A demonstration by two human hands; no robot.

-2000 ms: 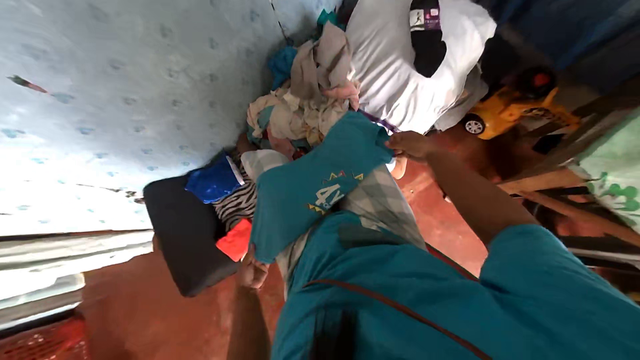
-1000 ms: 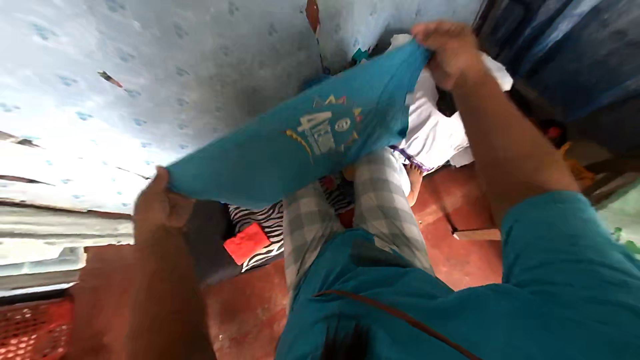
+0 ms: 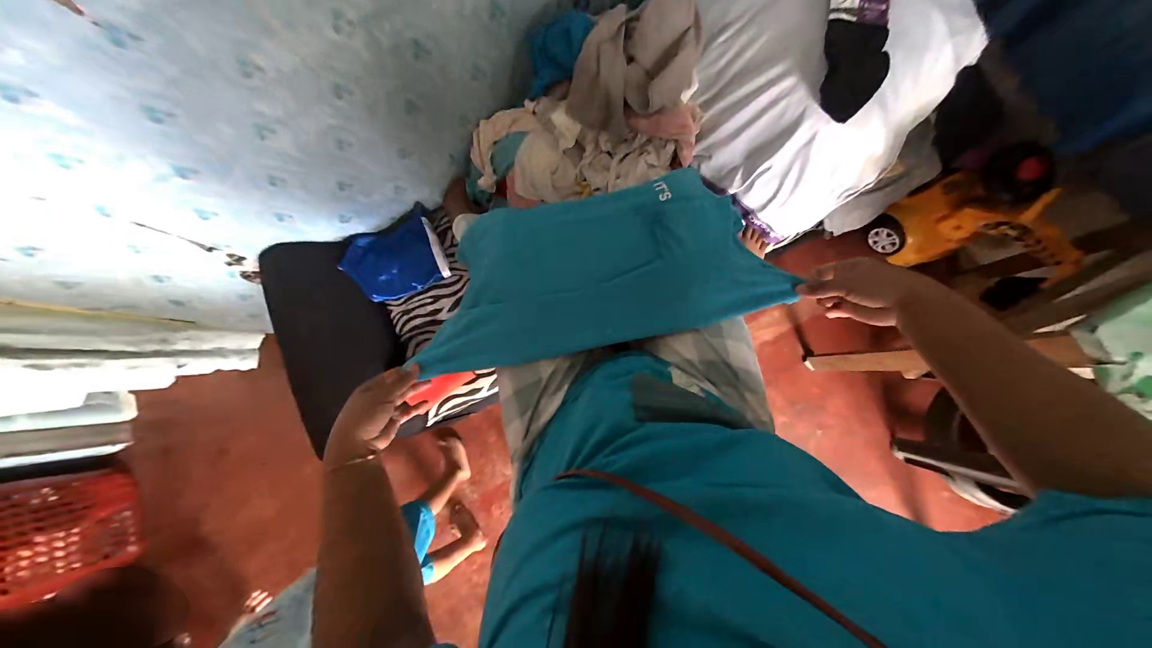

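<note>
A teal shirt is stretched out flat above my lap, with small white print near its far edge. My left hand pinches its near left corner, over a red item and zebra-striped cloth. At the right, my right hand pinches the other near corner between thumb and fingers. Beyond the shirt lies a heap of crumpled clothes in beige, brown and pink. A blue folded item with a white edge sits left of the shirt.
A white pillow-like bundle bears a black cloth. The black seat stands by the patterned wall. To the right are a yellow toy vehicle and wooden bars. A person's bare legs and a red plastic basket appear lower left.
My hands have come down from their raised position one second ago, lowering the shirt. The large front print seen earlier no longer shows. A person's legs now appear at the lower left.
</note>
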